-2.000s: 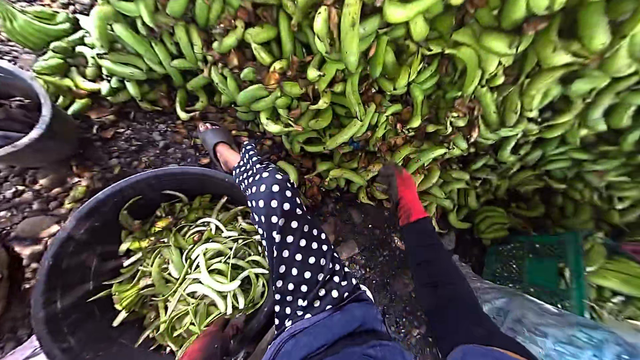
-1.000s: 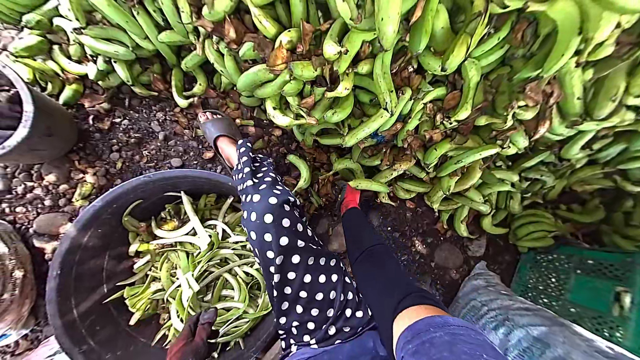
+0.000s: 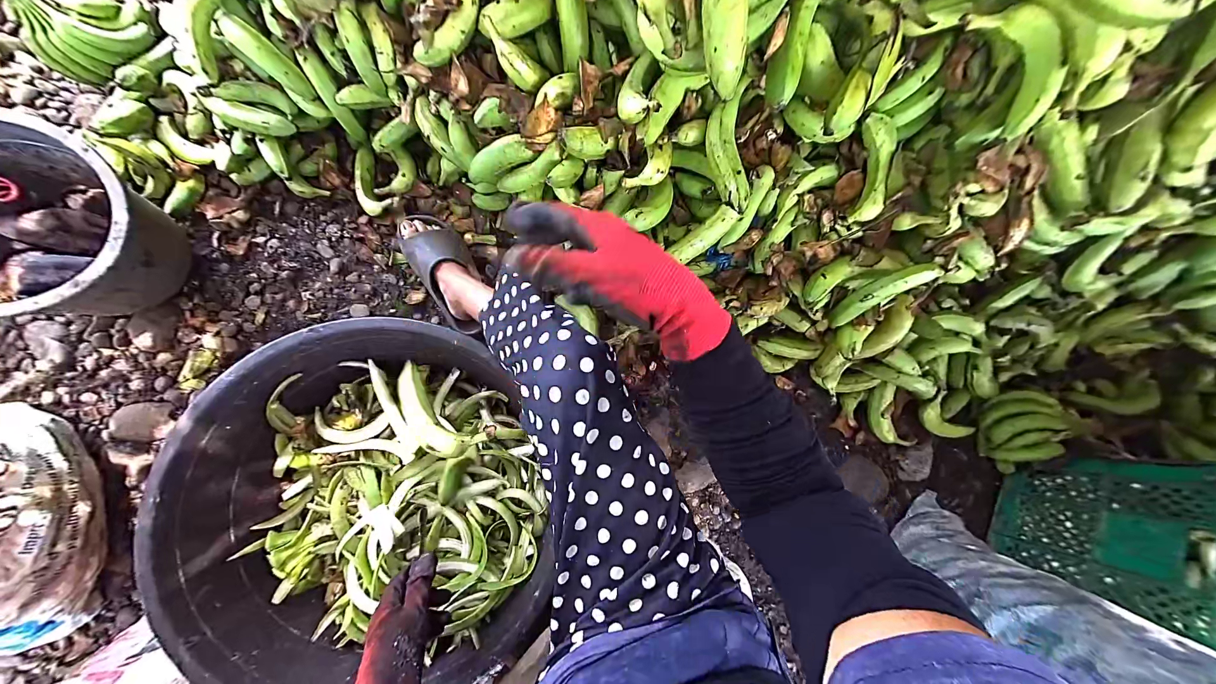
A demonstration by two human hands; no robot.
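Note:
My right hand (image 3: 622, 275), in a red and black glove and somewhat blurred, is raised over the polka-dot trouser leg with its fingers apart; no object shows in it. My left hand (image 3: 404, 617), in a dark, stained red glove, is at the bottom, over the near side of a large black basin (image 3: 204, 532). Its fingers point up beside green and pale peels (image 3: 475, 513) heaped in the basin, and nothing is seen gripped. Beyond both hands lies a big pile of green bananas (image 3: 722, 171), with brown dry leaves among them.
A grey bucket (image 3: 142, 256) with dark contents stands at the upper left. Below it is a printed sack (image 3: 47, 522). Stony ground (image 3: 294, 256) lies between bucket and basin. On the right are a green plastic crate (image 3: 1121, 541) and a greyish plastic sheet or bag (image 3: 1026, 589).
My right hand has come back from the banana pile, where it was beside a banana, and is now raised over the leg. My left hand stays at the basin.

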